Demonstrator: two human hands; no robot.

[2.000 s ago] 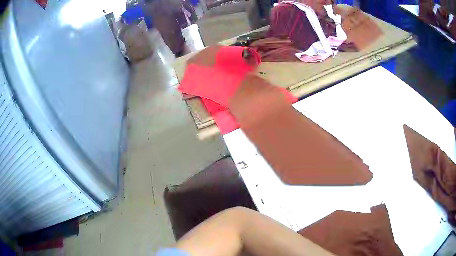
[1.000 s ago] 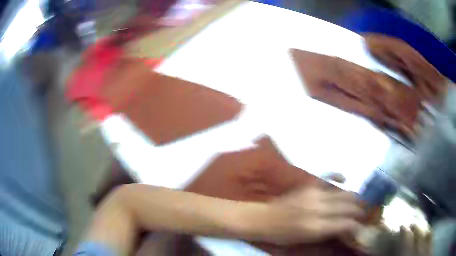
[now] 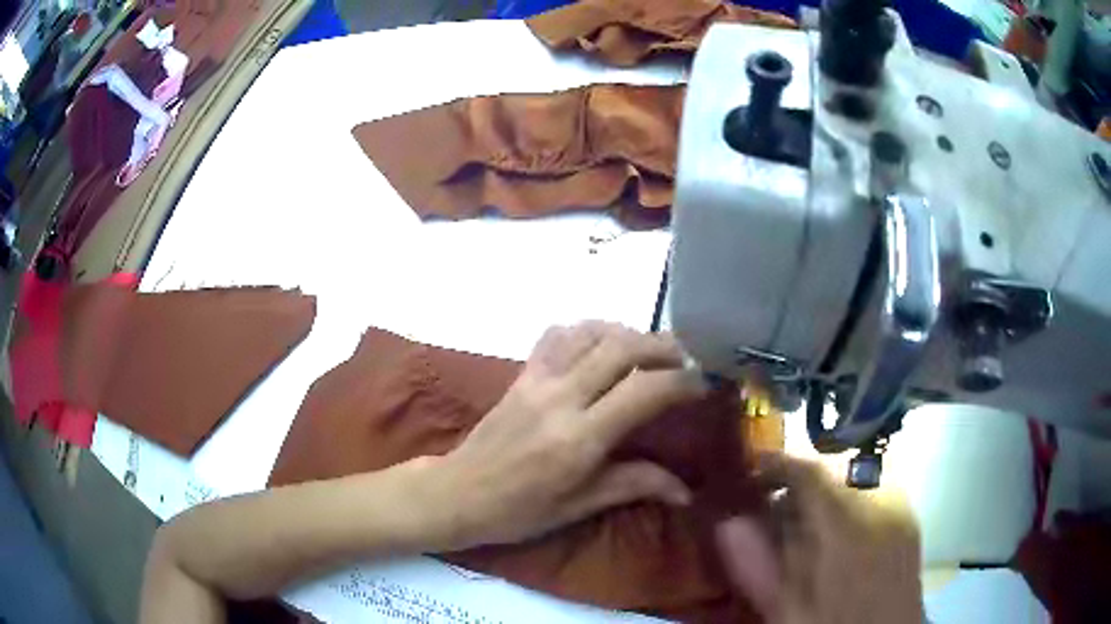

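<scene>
The gathered rust-brown panel (image 3: 402, 390) lies on the table's near part and runs right, under both hands, to the sewing machine (image 3: 755, 219). My left hand (image 3: 597, 427) rests on the cloth just left of the needle area, palm down, fingers pointing right. My right hand (image 3: 841, 536) is at the cloth's right end, below the machine head, blurred, with its fingers at the fabric edge. The needle area glows yellow and is partly hidden by the cloth and fingers.
A stack of flat cut panels (image 3: 219, 347) lies at left over red cloth (image 3: 43, 354). A ruffled piece (image 3: 536, 152) lies at the far side, another behind it. Pink-white straps (image 3: 140, 116) lie on the side board. Dark red-brown pieces (image 3: 1072, 561) lie at right.
The view has swung right, bringing the machine head into sight. My left hand has come into view and now presses on the cloth by the needle, with my right hand beside it.
</scene>
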